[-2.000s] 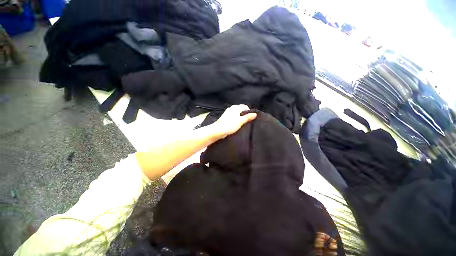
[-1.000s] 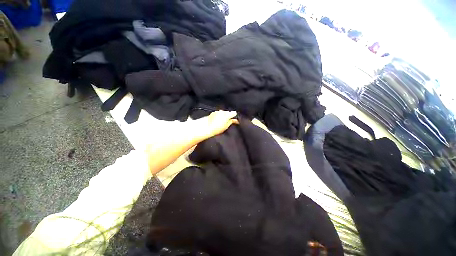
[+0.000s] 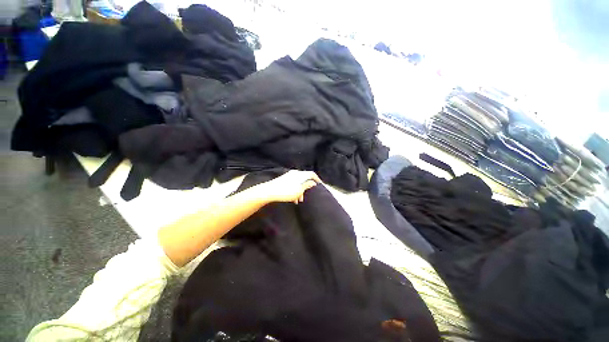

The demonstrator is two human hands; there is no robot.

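A dark hooded jacket lies on the pale table directly in front of me, its rounded hood part at the far end. My left hand reaches in from the lower left in a light sleeve and pinches the jacket's far edge, with the fingers curled over the cloth. Of my right hand, only a small blurred patch of fingers shows at the bottom, low on the jacket. The rest of it is hidden or cut off, so its grip cannot be told.
A heap of dark jackets with grey patches lies at the far left and middle. A second dark garment with a grey band lies at right. Folded garment stacks stand at upper right. A blue bin is at far left.
My left hand still holds the far edge, but the hood cloth has shifted from rounded and spread to narrower and creased. The view has moved, showing more of the upper left and right.
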